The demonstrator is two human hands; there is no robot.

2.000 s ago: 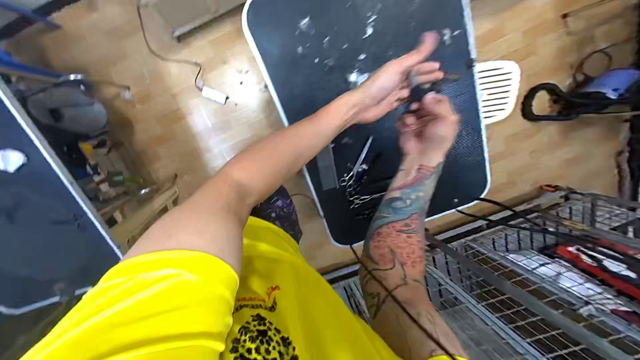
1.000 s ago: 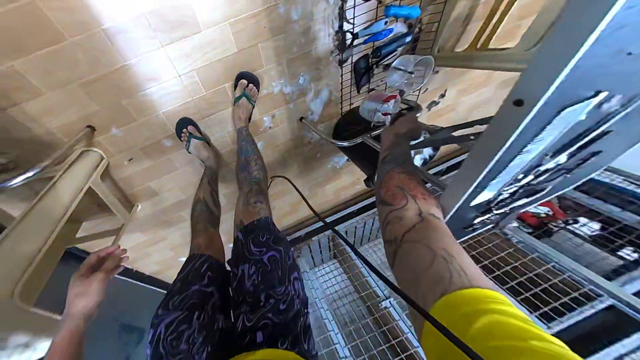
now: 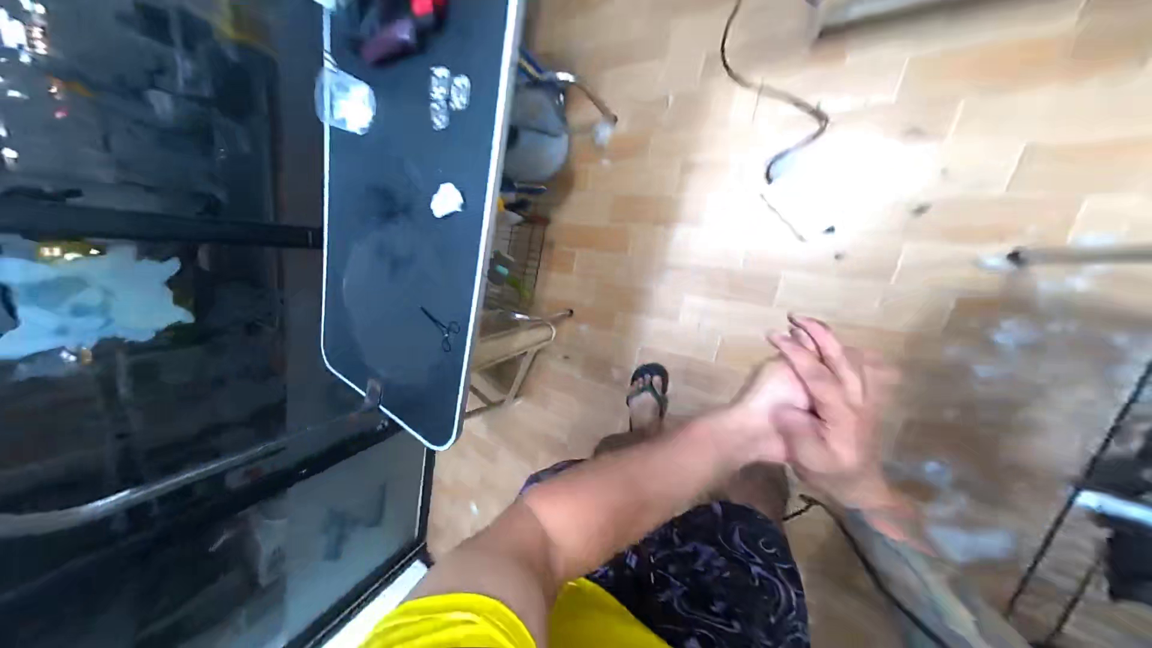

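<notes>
In front of my shorts my left hand (image 3: 772, 405) and my right hand (image 3: 832, 405) are pressed together, above the tiled floor. Motion blurs both. The fingers of my right hand lie partly spread across my left hand, whose own fingers are mostly hidden. No object shows in or between the two hands. Off to the left stands a dark table (image 3: 396, 225) with a light edge. On it lie a pair of scissors (image 3: 443, 329), a white tuft (image 3: 446, 200), a translucent container (image 3: 346, 101) and a dark red item (image 3: 393, 38).
A beige stool (image 3: 513, 351) and a grey rounded thing (image 3: 537, 130) are beside the table. Dark glass panels (image 3: 135, 360) reach along the left. A cable (image 3: 792, 99) lies on the floor (image 3: 648, 261). Pale tufts (image 3: 1017, 333) are scattered at right, near a black wire rack (image 3: 1080, 486).
My hands have come together; a second ago they were far apart, the right at a rack with bottles and a clear cup. The view has swung strongly to the dark table.
</notes>
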